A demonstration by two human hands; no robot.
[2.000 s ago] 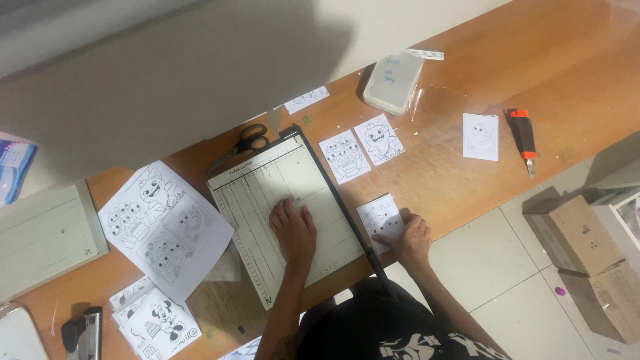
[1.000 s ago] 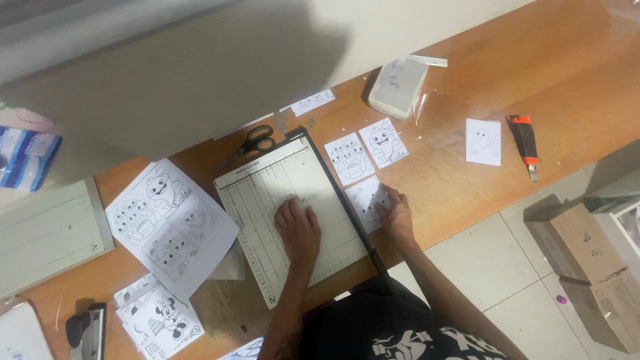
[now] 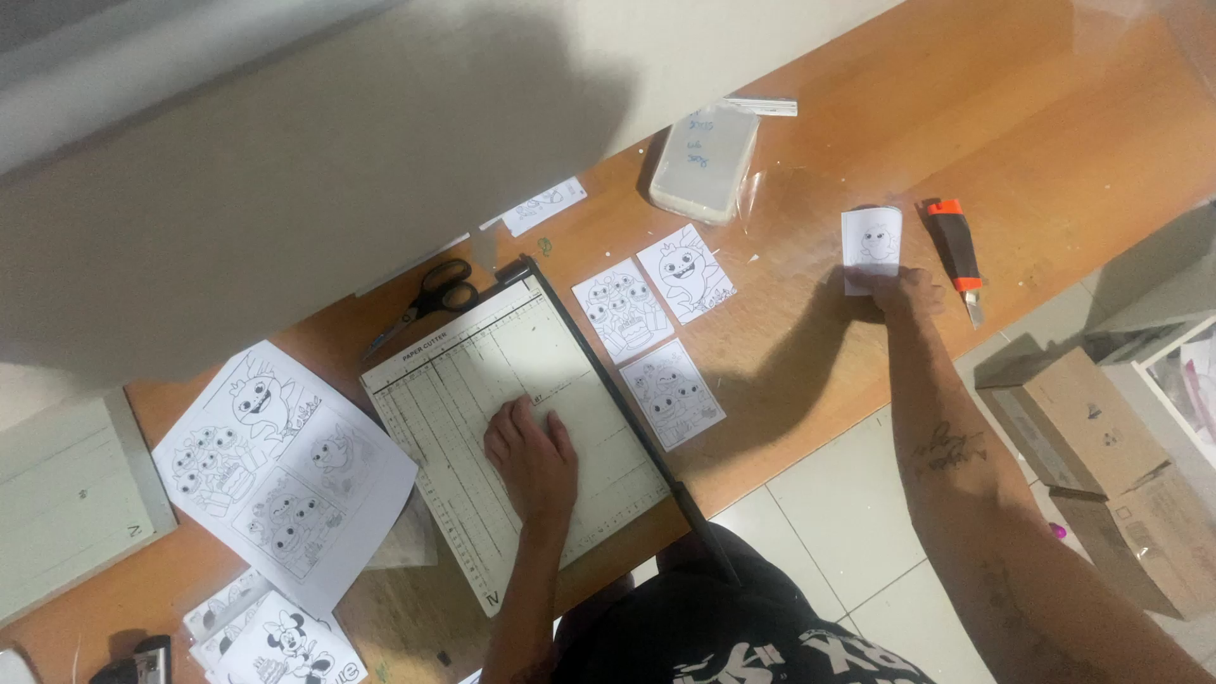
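My left hand (image 3: 534,458) rests on the white board of a guillotine paper cutter (image 3: 456,399), with nothing seen in it. Out to the right, my right hand (image 3: 902,288) grips the lower edge of a small printed card (image 3: 872,237), whose upper part is tilted up off the wood. Beside the cutter's blade arm (image 3: 608,380) lie three cut cards: a group of cartoon characters with a cake (image 3: 620,312), a crowned cartoon shark (image 3: 686,274) and a paler group picture (image 3: 672,394). Left of the cutter lies an uncut printed sheet (image 3: 285,470).
An orange and black utility knife (image 3: 955,249) lies right of my right hand, blade exposed. Black-handled scissors (image 3: 427,302) are behind the cutter. A wrapped white stack (image 3: 703,161) stands farther back. More cards (image 3: 285,646) and a stapler (image 3: 138,663) are lower left; cardboard boxes (image 3: 1092,418) are at right.
My right hand has let go of the paler group card beside the cutter and moved right to the small card near the knife, which lay flat before. My left hand has stayed on the cutter.
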